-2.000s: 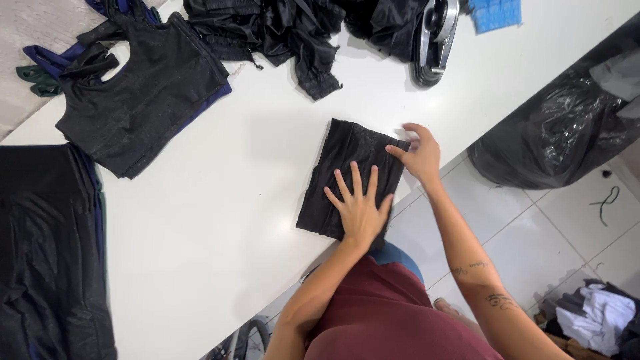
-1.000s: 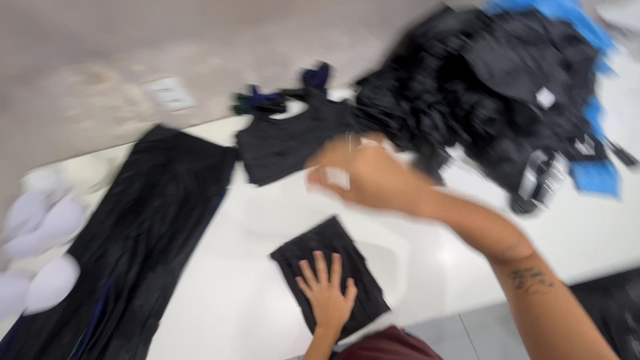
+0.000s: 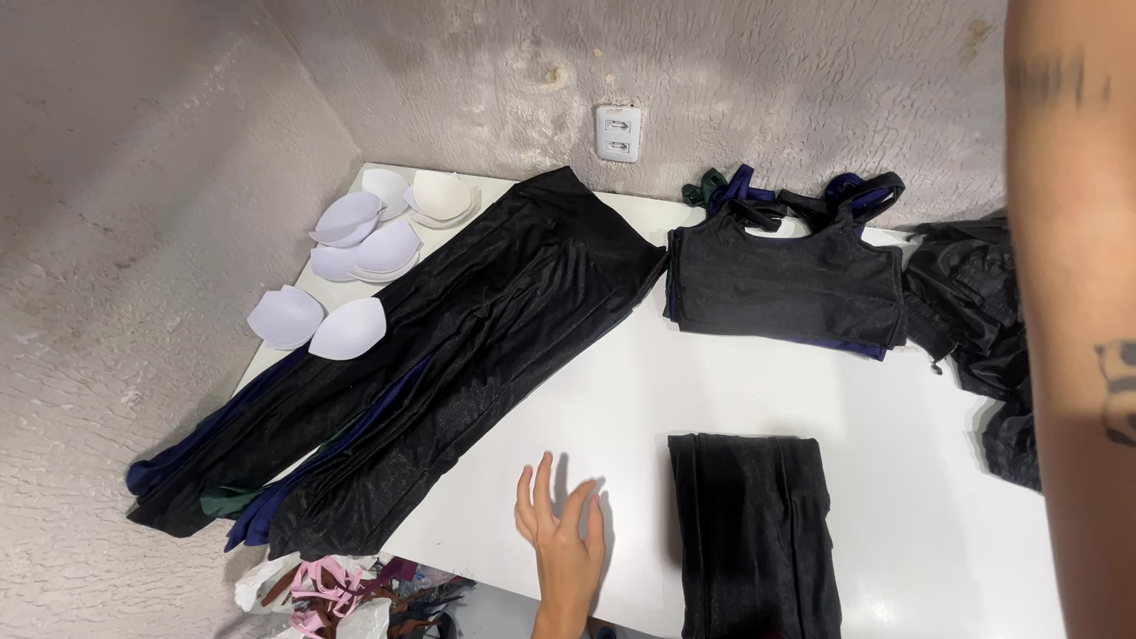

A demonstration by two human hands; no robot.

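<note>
My left hand (image 3: 559, 541) is raised over the white table near its front edge, fingers apart, holding nothing. To its right lies a folded black garment (image 3: 753, 532), not touched by the hand. My right forearm, with tattoos, runs up the right side of the view; the right hand itself is outside the frame. Behind the folded garment a stack of black and navy tank tops (image 3: 785, 284) lies flat, straps toward the wall. Left of it, long black leggings or trousers (image 3: 497, 293) are layered over navy and green ones, their leg ends hanging past the table's edge.
Several white bra cups (image 3: 348, 328) lie at the table's (image 3: 532, 444) back left corner. Crumpled black clothing (image 3: 967, 302) sits at the right. A wall outlet (image 3: 619, 134) is above the back edge. Below the front edge, a plastic bag holds pink and brown fabric scraps (image 3: 328, 586).
My left hand has come off the folded black garment and is now left of it. My right hand, earlier at that garment and then raised above the table, has left the view. The view has swung left.
</note>
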